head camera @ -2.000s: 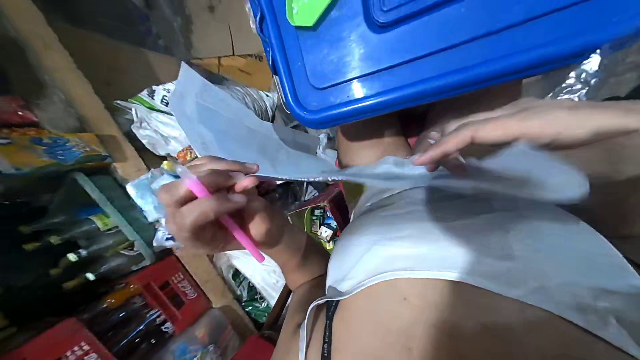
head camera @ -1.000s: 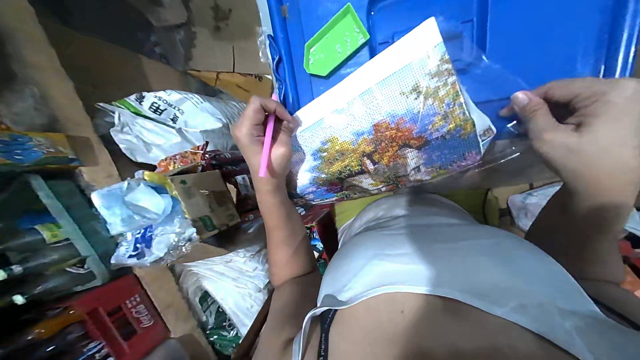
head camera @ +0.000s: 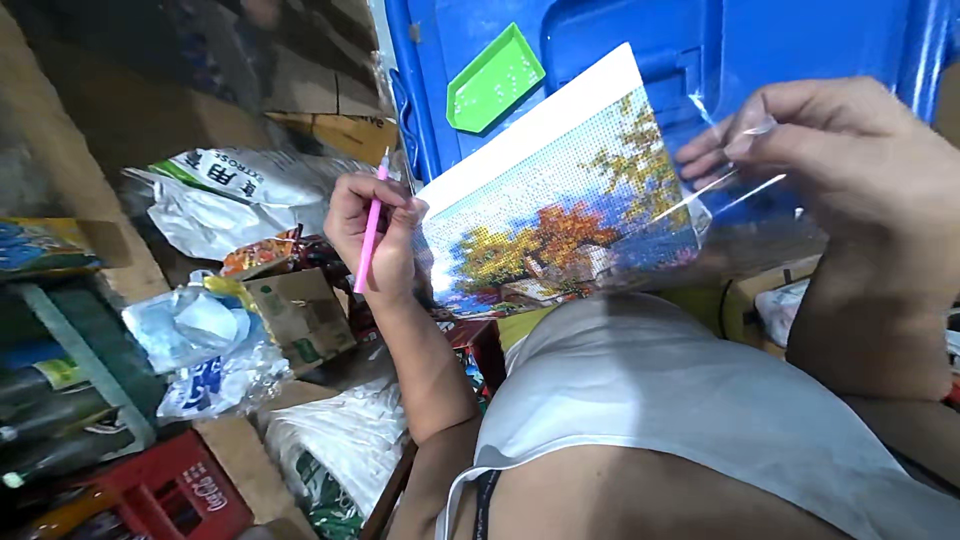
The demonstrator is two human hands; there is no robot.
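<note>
My left hand (head camera: 379, 232) grips the left edge of a diamond painting canvas (head camera: 559, 217) and also holds a pink applicator pen (head camera: 370, 244), its pointed tip upward. The canvas shows orange and yellow trees and a house, with a white border along the top. My right hand (head camera: 780, 150) pinches a clear plastic film (head camera: 739, 191) near the canvas's right edge. A green tray (head camera: 495, 81) with small pale beads lies on a blue plastic lid (head camera: 585, 30) behind the canvas.
At the left are a white plastic sack (head camera: 225, 195), a small cardboard box (head camera: 300, 319), clear plastic packaging (head camera: 202, 337) and a red Coca-Cola crate (head camera: 180, 487). A green crate (head camera: 82, 360) with bottles stands at the far left. A white bag (head camera: 341, 442) lies below the box.
The canvas, seen edge-on and from its pale side two seconds ago, now shows its picture. My right hand has moved off it to the right, with the clear film pinched.
</note>
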